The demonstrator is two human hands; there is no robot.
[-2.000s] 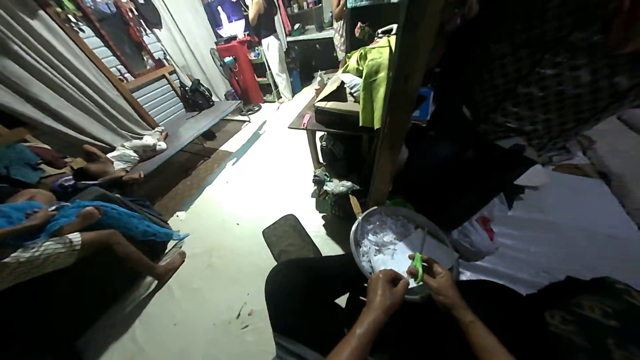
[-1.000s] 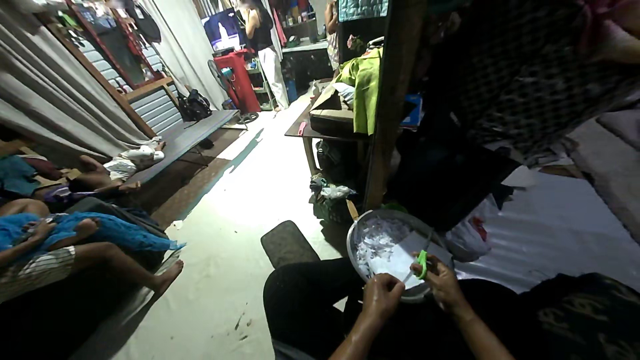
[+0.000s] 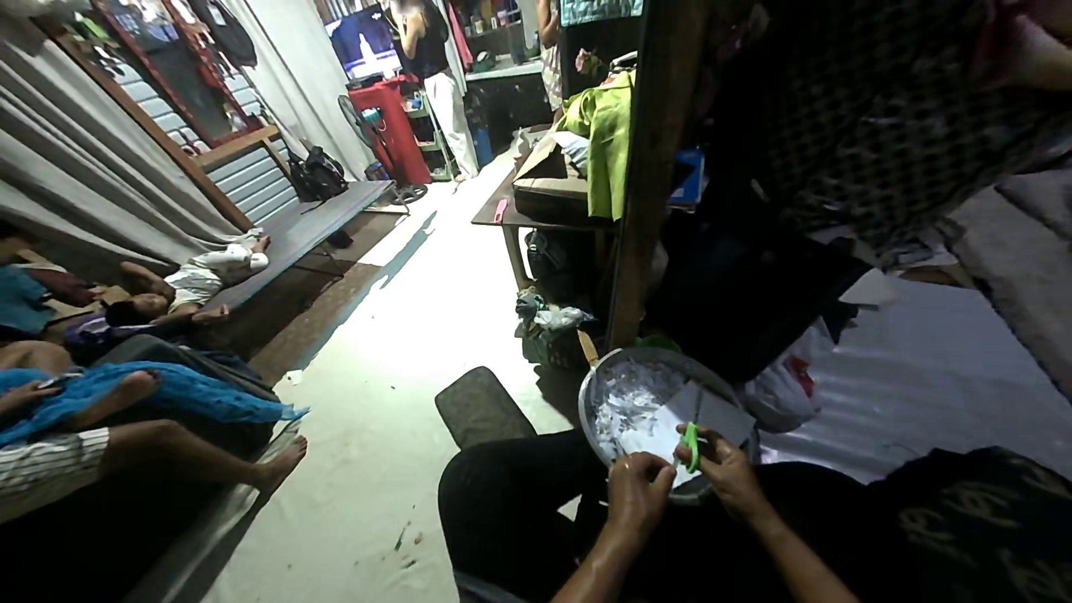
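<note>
A round metal basin [image 3: 590, 419] rests at my lap, with many small white scraps [image 3: 632, 394] and a larger flat white sheet [image 3: 729, 414] in it. My right hand [image 3: 727, 469] holds green-handled scissors [image 3: 691, 446] over the basin, their blades pointing away from me. Close to its left, over the near rim, my left hand [image 3: 638, 486] has thumb and fingers pinched together; a small pale piece seems to be between them, too small to make out. A wooden handle [image 3: 588, 347] sticks up at the basin's far left edge.
A wooden post [image 3: 657, 167] rises beyond the basin, beside a low table [image 3: 494, 209] bearing a box and a green cloth. A plastic bag [image 3: 783, 394] lies right of the basin, a dark mat [image 3: 481, 406] on the floor to the left. People sit, lie and stand farther off.
The scissors in my right hand have turned a little more upright. My left hand stays pinched at the near rim. The basin has not plainly moved.
</note>
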